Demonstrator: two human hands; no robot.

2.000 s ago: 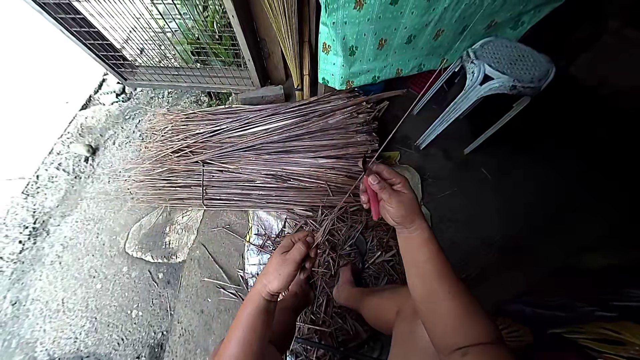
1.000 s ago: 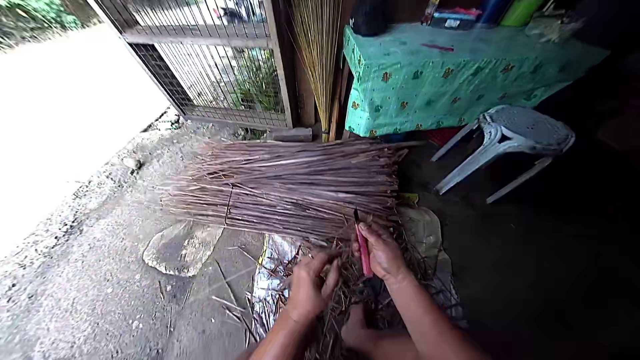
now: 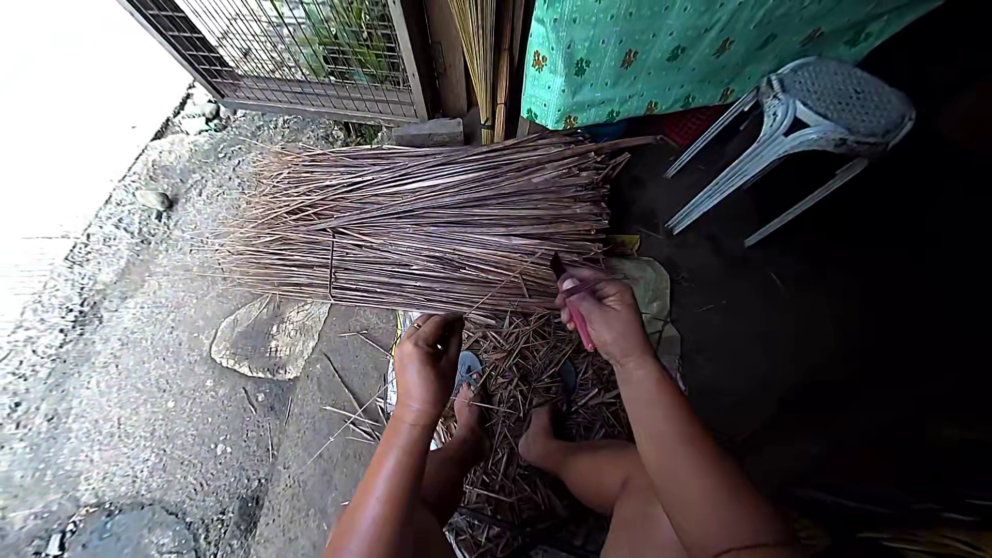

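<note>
My right hand (image 3: 608, 314) is closed around the red handle of a knife (image 3: 579, 319), whose dark blade points up and away. A dark strip crosses near that hand's thumb and fingers. My left hand (image 3: 428, 360) pinches a thin stalk (image 3: 496, 293) that slants up to the right, over the edge of the pile. Just beyond both hands lies a large pile of long dried brown stalks (image 3: 434, 225), with a tie across its left part. Cut scraps (image 3: 519, 372) cover the sacking between and around my feet.
A grey plastic stool (image 3: 841, 105) stands at the right, near a table's green patterned cloth (image 3: 628, 62). A broom-like bundle of thin sticks (image 3: 477, 62) stands upright beside a wire-mesh gate (image 3: 310, 62). A flat stone (image 3: 270, 337) is set in the rough ground at left.
My left hand, blurred with its fingers apart a second ago, is now closed on a thin stalk. The knife stays in my right hand. The view has tilted down since a second ago.
</note>
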